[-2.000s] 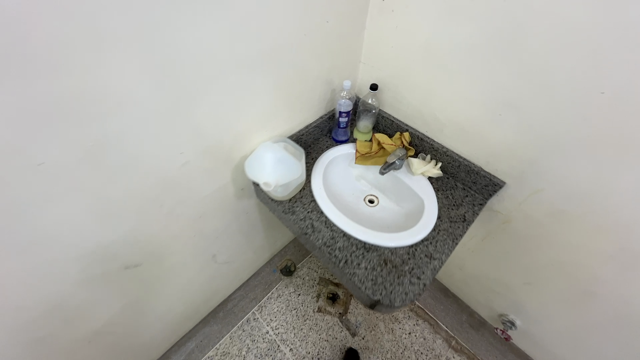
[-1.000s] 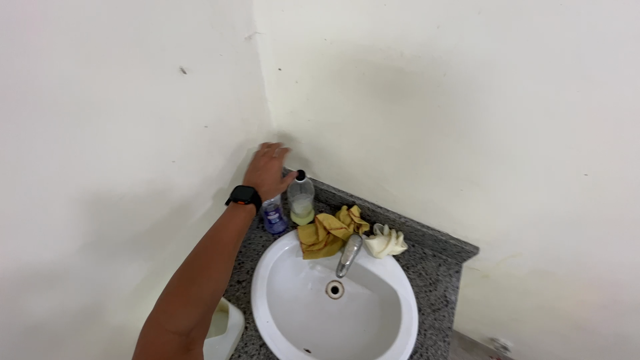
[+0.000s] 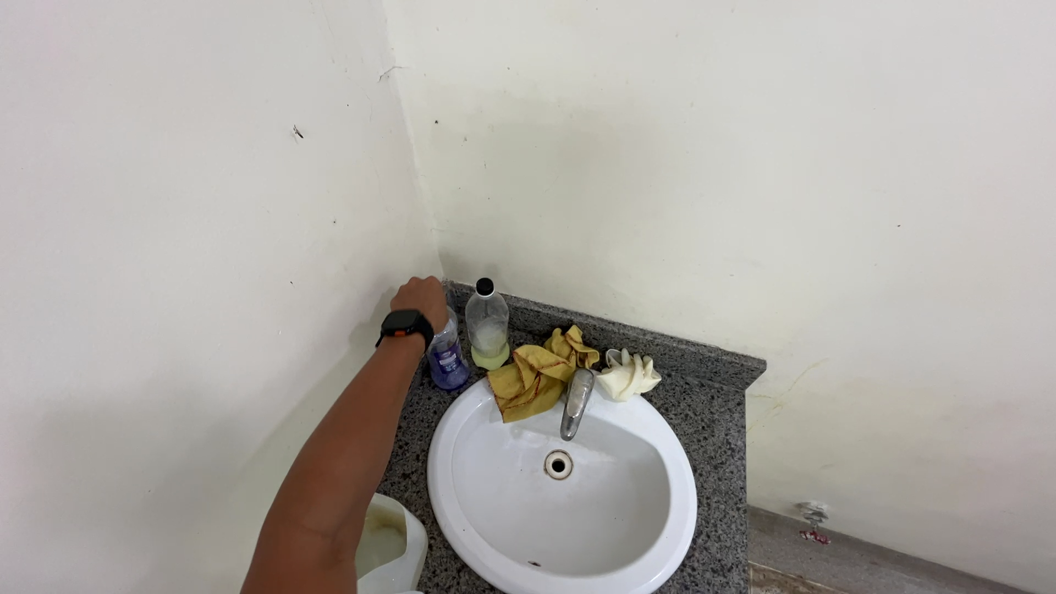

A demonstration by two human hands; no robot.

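Observation:
My left hand (image 3: 419,300), with a black watch on the wrist, is closed around the top of a clear plastic bottle with purple-blue liquid (image 3: 448,364); the fingers are mostly hidden behind the hand. That bottle stands in the back left corner of the counter. Just right of it is a clear bottle with a black cap and pale yellow liquid (image 3: 487,328). A yellow cloth (image 3: 532,381) lies crumpled over the back rim of the white sink (image 3: 569,511), beside the metal faucet (image 3: 577,403). Cream rubber gloves (image 3: 629,374) lie to the faucet's right. My right hand is out of view.
A cut white plastic jug (image 3: 404,549) stands left of the sink, partly behind my forearm. The speckled granite counter (image 3: 716,462) has a raised back edge. White walls meet behind the corner. A valve with a red handle (image 3: 815,528) is low on the right wall.
My left hand, not in view two seconds ago, was spread above the bottles one second ago and is now closed at the top of the purple-blue bottle. The view has moved closer to the counter.

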